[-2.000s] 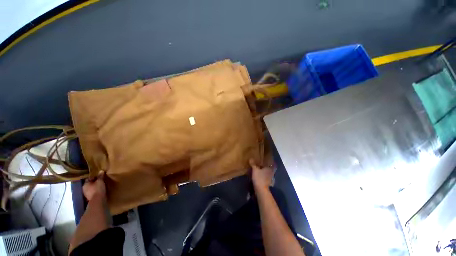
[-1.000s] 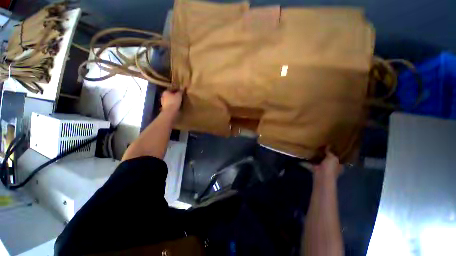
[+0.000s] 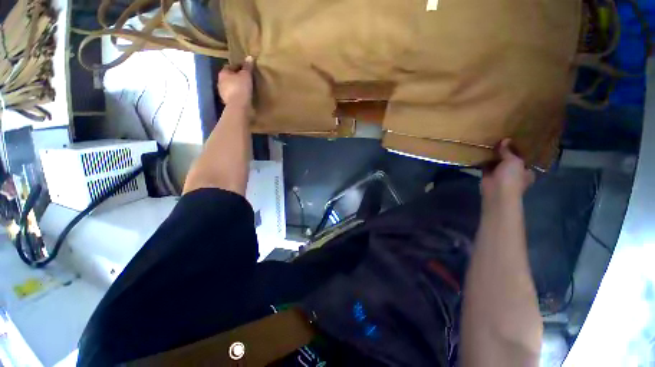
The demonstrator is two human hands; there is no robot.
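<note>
A stack of tan bag panels (image 3: pixel 431 72) spans the top middle, its upper part cut off by the frame. A notch opens in its near edge. My left hand (image 3: pixel 235 84) grips the near left side, thumb on top. My right hand (image 3: pixel 508 172) grips the near right corner. Thin tan bag handles (image 3: pixel 154 34) loop out from the left end, and more handles (image 3: pixel 600 72) stick out at the right end. The fingers under the panels are hidden.
A white vented box (image 3: pixel 93 170) with a black cable stands at left. Bundled tan strips (image 3: pixel 27 57) lie on a surface at upper left. A bright metal table (image 3: pixel 625 265) curves along the right edge. Part of a blue crate (image 3: pixel 632 72) shows at upper right.
The view has swung right to left and down, so the panels now sit higher in the picture. Both hands keep their hold on the stack. The lap and left-side box have come into view.
</note>
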